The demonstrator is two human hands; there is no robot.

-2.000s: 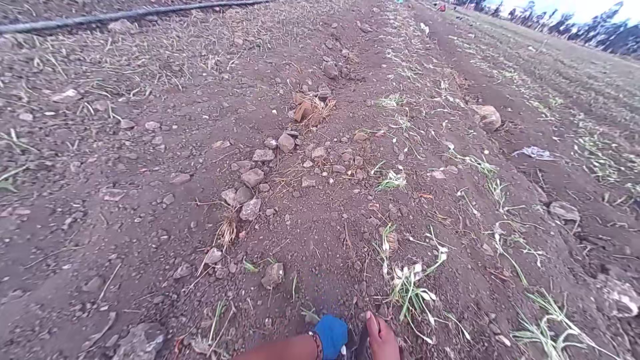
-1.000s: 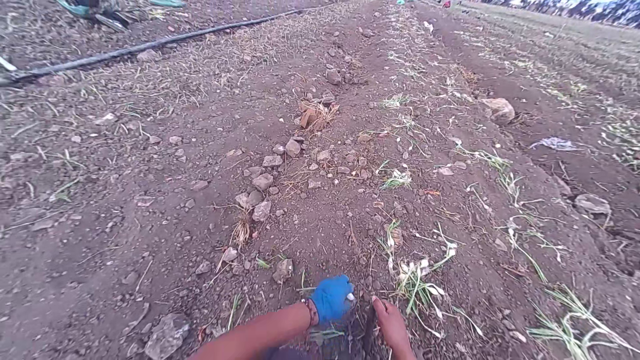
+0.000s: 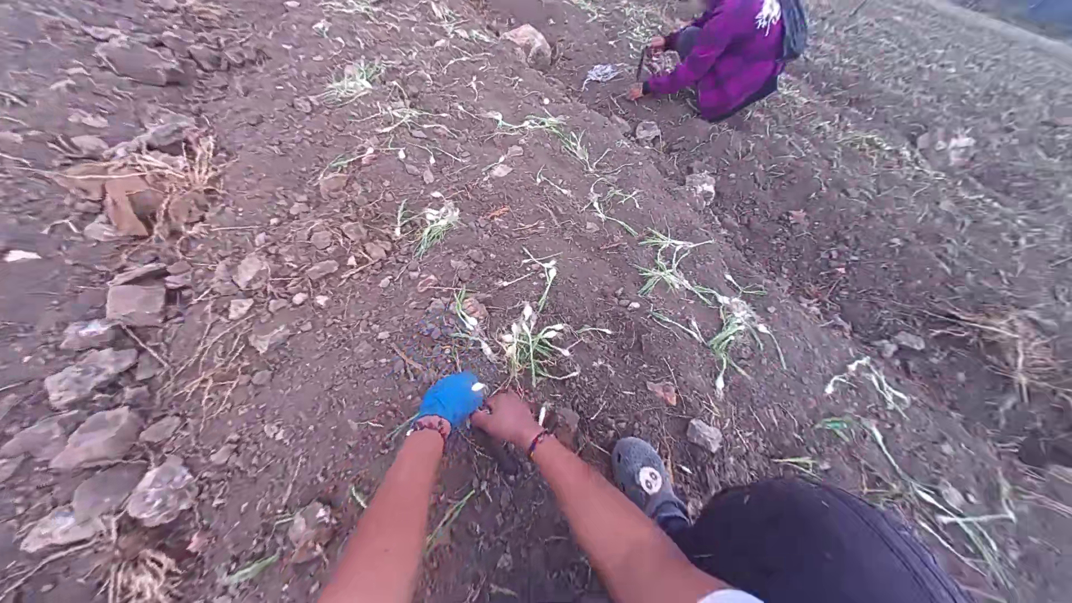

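My left hand (image 3: pixel 453 399), in a blue glove, is closed around a small white onion bulb (image 3: pixel 478 387) with green leaves poking out behind the glove. My bare right hand (image 3: pixel 505 417) touches its side, fingers curled low over the soil; a dark object below it is too blurred to identify, and its grip is hidden. Just beyond both hands lies a bunch of onion seedlings (image 3: pixel 533 343) with white bulbs and green leaves. More seedlings (image 3: pixel 732 327) rest on the soil to the right.
Grey stones (image 3: pixel 92 377) line the left side. A dry root clump (image 3: pixel 138 188) sits at upper left. My grey clog (image 3: pixel 645 473) and dark-clothed knee (image 3: pixel 812 544) are at lower right. A person in a purple plaid shirt (image 3: pixel 729 54) crouches by the furrow at the top right.
The view has swung right and down, bringing my knee, my clog and the crouching person into sight. My hands have come together; one second ago they were slightly apart.
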